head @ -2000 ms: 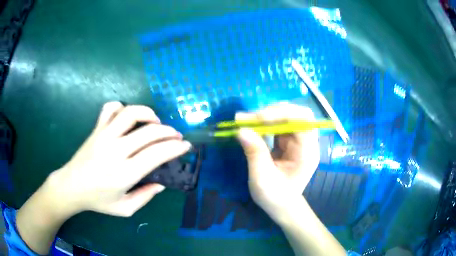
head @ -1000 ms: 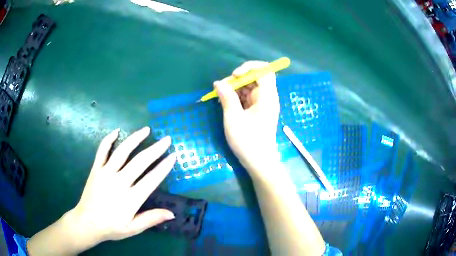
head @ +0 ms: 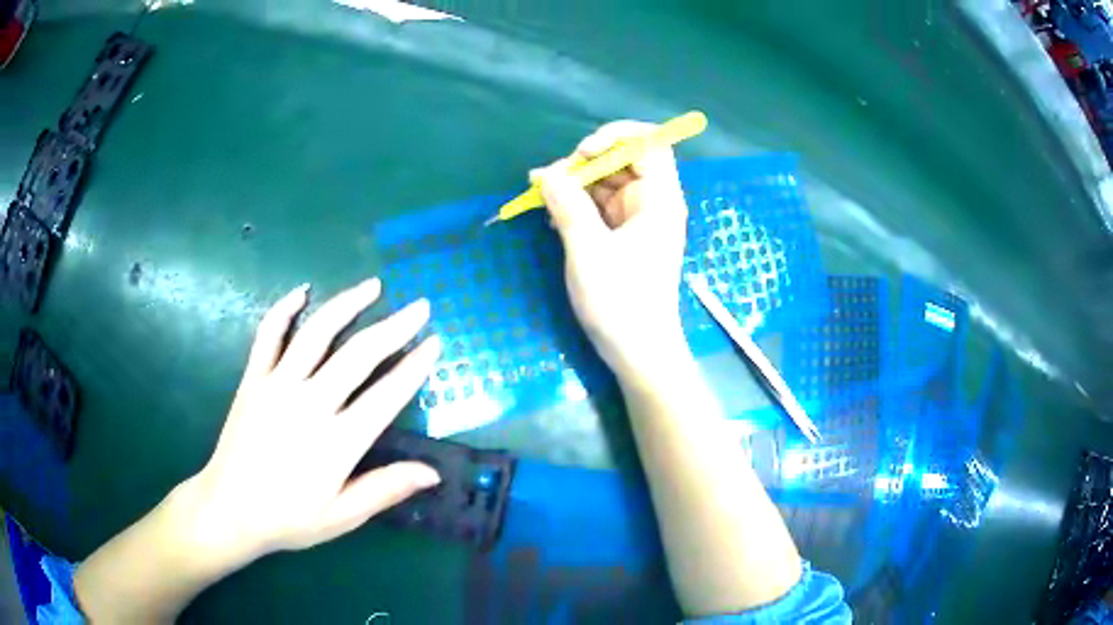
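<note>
My right hand [head: 623, 232] holds closed yellow tweezers [head: 610, 161], their tips over the top left part of the blue grid sheet [head: 488, 299]. Whether a small piece is at the tips cannot be told. My left hand [head: 317, 440] is spread over a black plastic housing [head: 458, 488], its fingers apart and covering the housing's left part. The housing lies flat at the lower middle, beside the blue strip sheet [head: 568, 519].
Spare silver-white tweezers [head: 754, 357] lie on the sheets right of my right forearm. Fine-patterned sheets [head: 848, 330] overlap at right. Loose black housings [head: 51, 183] lie in a row at far left. A black shiny tray [head: 1084, 537] is at the lower right edge.
Since two seconds ago, my right hand has moved from the housing up to the grid sheet and the tweezers have closed. My left hand has opened, and the housing now lies lower.
</note>
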